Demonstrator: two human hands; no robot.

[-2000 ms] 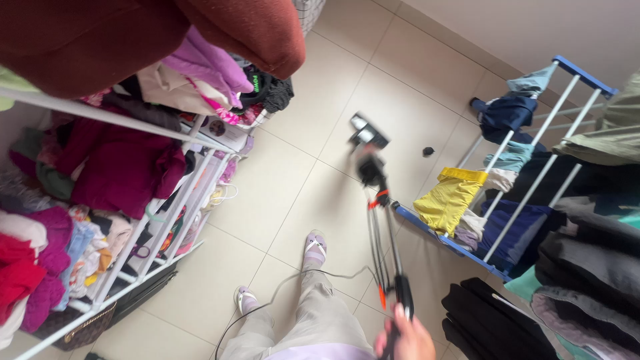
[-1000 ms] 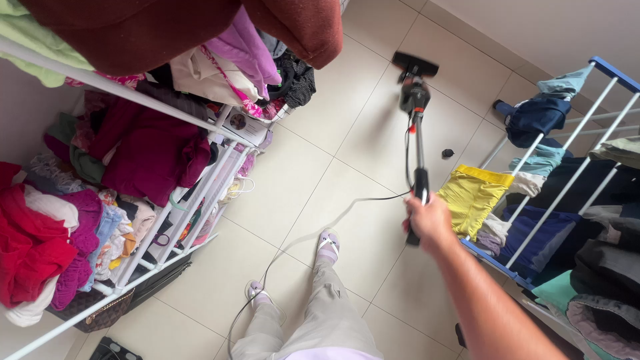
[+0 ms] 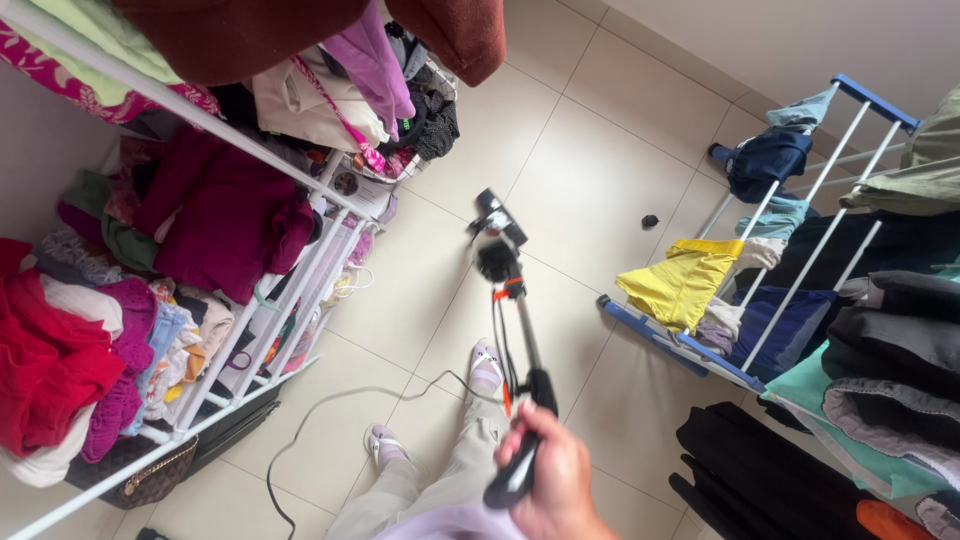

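Note:
My right hand (image 3: 555, 469) is wrapped around the black handle of a corded stick vacuum cleaner (image 3: 531, 330), near the bottom centre. Its dark floor head (image 3: 499, 217), somewhat blurred, points away from me over the beige tiles; whether it touches them I cannot tell. A black power cord (image 3: 352, 391) curves across the floor to the left of my feet. A small black object (image 3: 649, 221) lies on the tiles to the right of the vacuum head. My left hand is out of the frame.
At left a white rack (image 3: 247, 154) bears piled clothes, with a brown handbag (image 3: 142, 476) beneath. A drying rack with blue ends (image 3: 874, 101) holds laundry at right, including a yellow garment (image 3: 679, 281). Black clothing (image 3: 765, 465) hangs at lower right.
The vacuum head was farther off, near the top of the view, a second ago; it is now closer to my feet. My right hand has drawn back toward my body, still on the handle.

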